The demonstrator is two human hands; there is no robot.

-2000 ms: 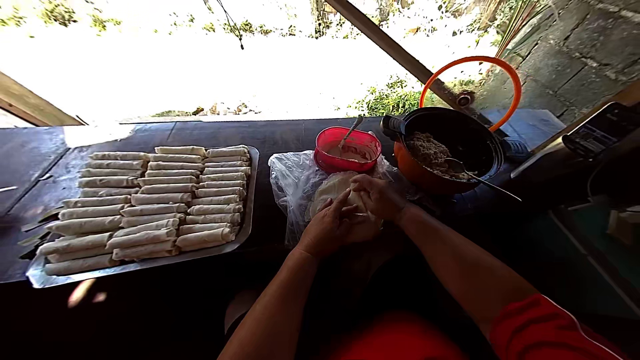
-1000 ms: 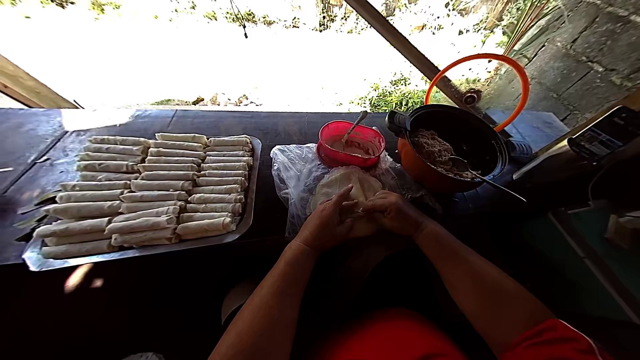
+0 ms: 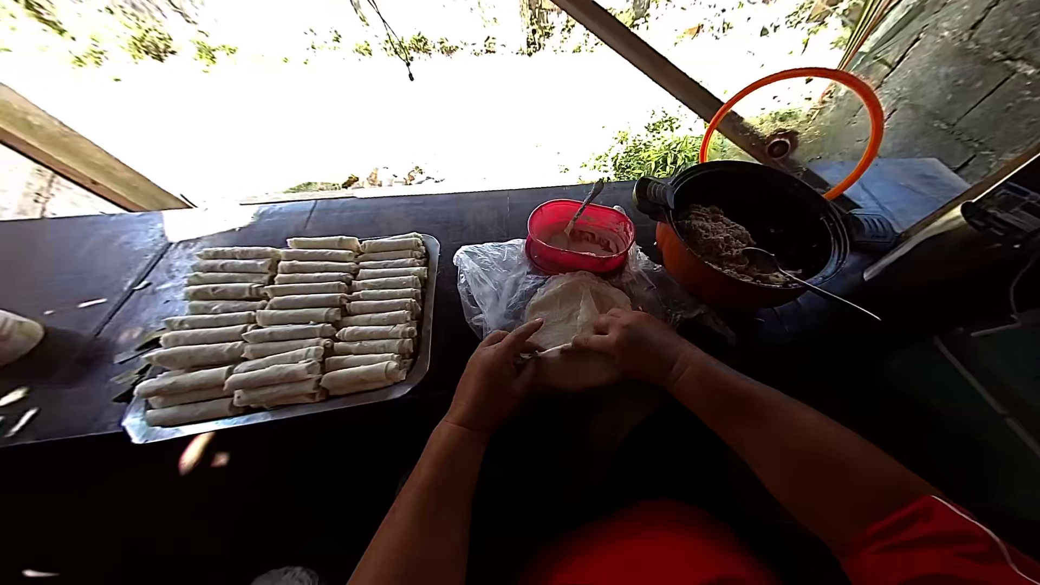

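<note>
A round, thin dough wrapper (image 3: 561, 313) lies near the table's front edge, partly on a clear plastic bag (image 3: 491, 280). My left hand (image 3: 497, 375) is at its left side, thumb and fingers on the near part. My right hand (image 3: 634, 345) has its fingertips on the wrapper's right side, at a fold. Behind stands a red plastic bowl (image 3: 578, 258) of pale paste with a spoon handle sticking out. To its right, an orange pot (image 3: 691, 264), black inside, holds shredded filling (image 3: 715, 236) and a metal spoon (image 3: 837, 301). Whether either hand pinches the wrapper is unclear.
On the left, a metal tray (image 3: 429, 325) carries several rows of rolled wrappers (image 3: 305, 315). An orange ring (image 3: 873, 122) stands upright behind the pot. A pale rounded object (image 3: 18, 337) sits at the far left edge. A wooden post (image 3: 650, 61) slants behind the dark table (image 3: 268, 219).
My hands have shifted on the wrapper, and more of its far part shows now. The pale object at the far left has come into view.
</note>
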